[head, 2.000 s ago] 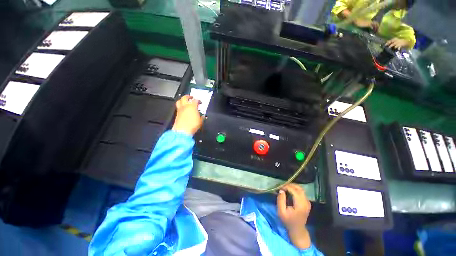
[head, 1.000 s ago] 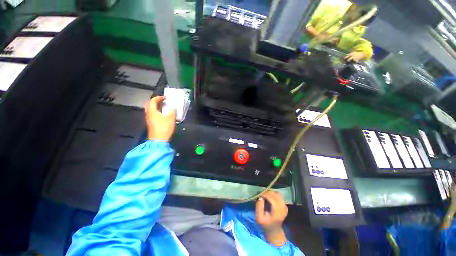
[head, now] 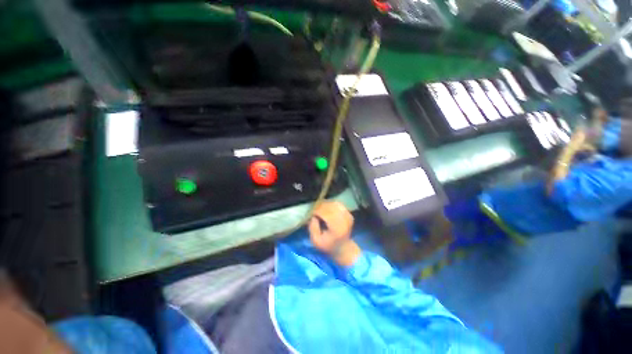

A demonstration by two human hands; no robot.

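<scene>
The black press control panel has a red round button between a left green button and a right green button. A small white piece lies on the green bench left of the panel. My left hand is at the bottom left corner, blurred and cut off by the edge; its fingers and anything in it are hidden. My right hand is at the bench's front edge beside the yellowish hose, fingers curled, with nothing visible in it.
Right of the press, a long black tray holds white panels. Farther right, another black tray holds several panels. A blurred dark tray is at left. A blue-sleeved person works at far right.
The view has turned right. My left hand has left the white piece beside the press and dropped to the lower left corner. My right hand stays by the bench's front edge.
</scene>
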